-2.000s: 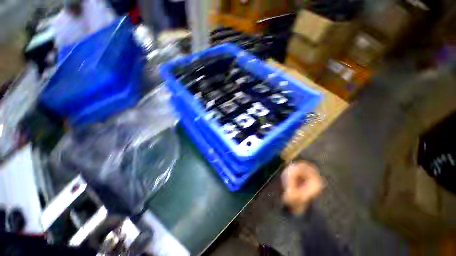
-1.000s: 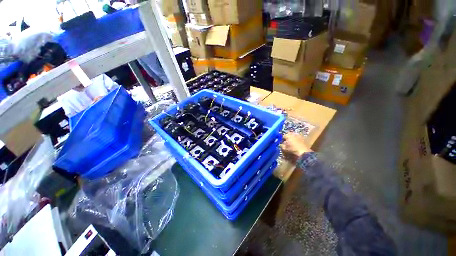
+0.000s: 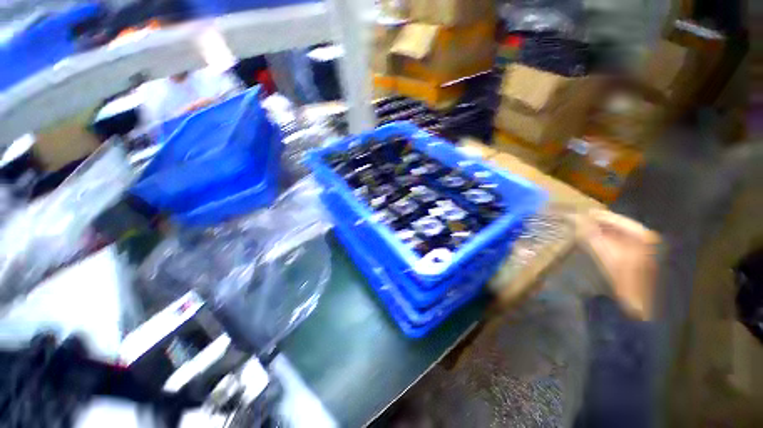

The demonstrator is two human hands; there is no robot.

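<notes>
A stack of blue plastic trays [image 3: 401, 297] stands on the green bench top. The top tray is full of unfinished units [image 3: 410, 196], black cases with pale square parts. My right hand [image 3: 621, 255] is raised to the right of the trays, past the bench edge, apart from them. It is blurred, and whether it holds anything cannot be told. A dark sleeve shows below it. My left hand is not visible; a dark blurred shape lies at the lower left.
Empty blue trays [image 3: 219, 163] stand behind a crumpled clear plastic bag [image 3: 251, 272]. The screw feeder [image 3: 180, 343] is at lower left. A white post [image 3: 353, 67] rises behind. Cardboard boxes [image 3: 540, 104] stand beyond. A person in white is at upper left.
My right hand has moved from beside the tray stack out to the right and is now nearer. The view has shifted, so the trays appear further right.
</notes>
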